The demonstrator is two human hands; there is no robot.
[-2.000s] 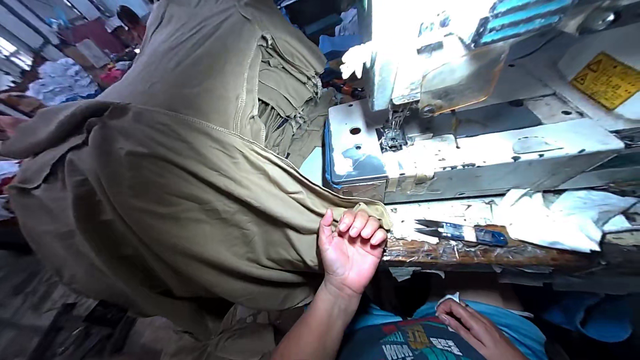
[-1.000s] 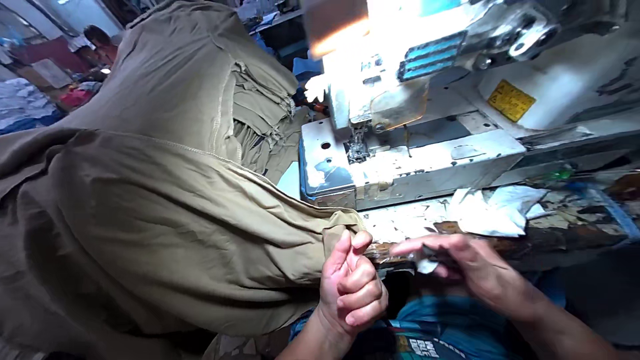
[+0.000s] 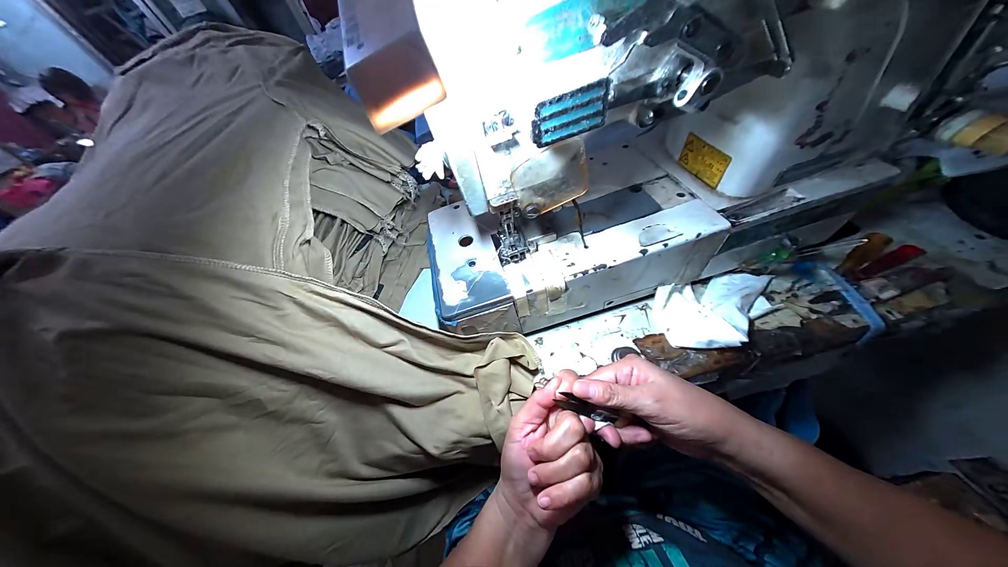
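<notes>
My left hand is curled, thumb against forefinger, at the end of a khaki fabric piece; whether it pinches a bit of cloth or thread is too small to tell. Dark-bladed thread snips lie in my right hand, which grips them with the tips touching or close to my left fingertips. The fabric's overlocked seam runs leftward from my hands. Just beyond them stands an industrial sewing machine, with its needle and presser foot area lit brightly.
A large heap of khaki garments fills the left side. A crumpled white cloth lies on the worn table edge, near scraps and a blue strip. In the far left background is a person.
The snips, on the table two seconds ago, are now in my right hand, which has come up from my lap to my left hand. My left hand has closed more. The view has shifted.
</notes>
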